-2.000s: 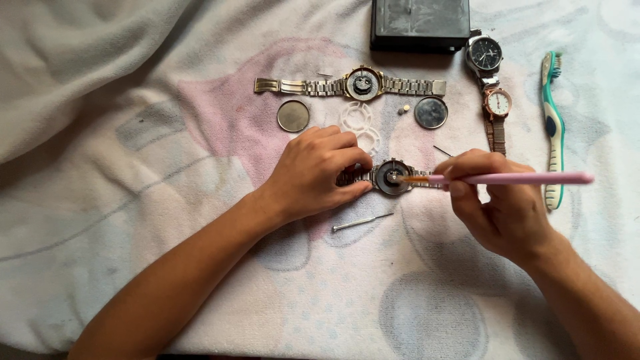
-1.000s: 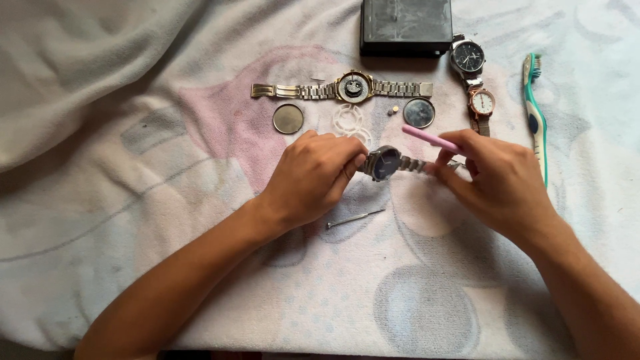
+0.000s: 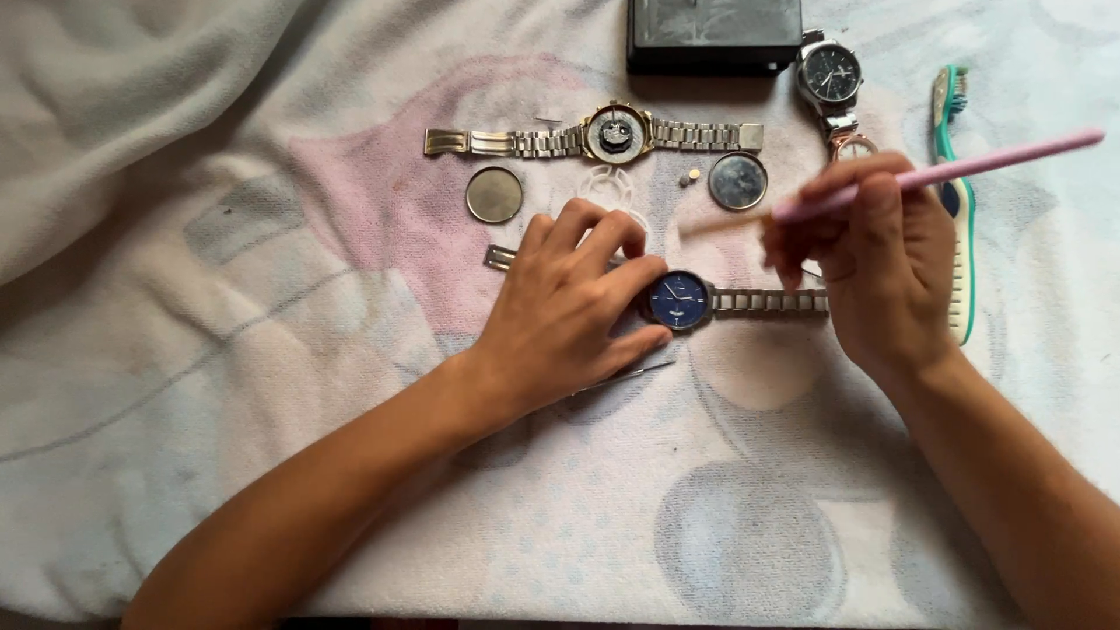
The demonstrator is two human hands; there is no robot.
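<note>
A wristwatch with a blue dial (image 3: 679, 299) lies face up on the blanket, its metal bracelet stretched to both sides. My left hand (image 3: 582, 306) grips the left side of its case between thumb and forefinger and covers part of the bracelet. Raised over the bracelet's right end, my right hand (image 3: 875, 245) holds a pink-handled brush (image 3: 1002, 162), whose blurred tip points left above the watch. Partly under my left hand lies a thin metal screwdriver (image 3: 634, 374). Behind them is a gold-and-silver watch (image 3: 617, 133) with its back off and movement showing.
Two round case backs (image 3: 494, 194) (image 3: 738, 181), white plastic rings (image 3: 605, 185) and small button cells (image 3: 693, 176) lie between the watches. Farther back are a black box (image 3: 716, 35) and a black-dial watch (image 3: 829, 74). A rose-gold watch (image 3: 853, 149) and a toothbrush (image 3: 962, 254) lie at the right.
The watch in my left hand showed its open back and now lies with its blue dial up. My right hand has let go of the bracelet and lifted the brush away from the case.
</note>
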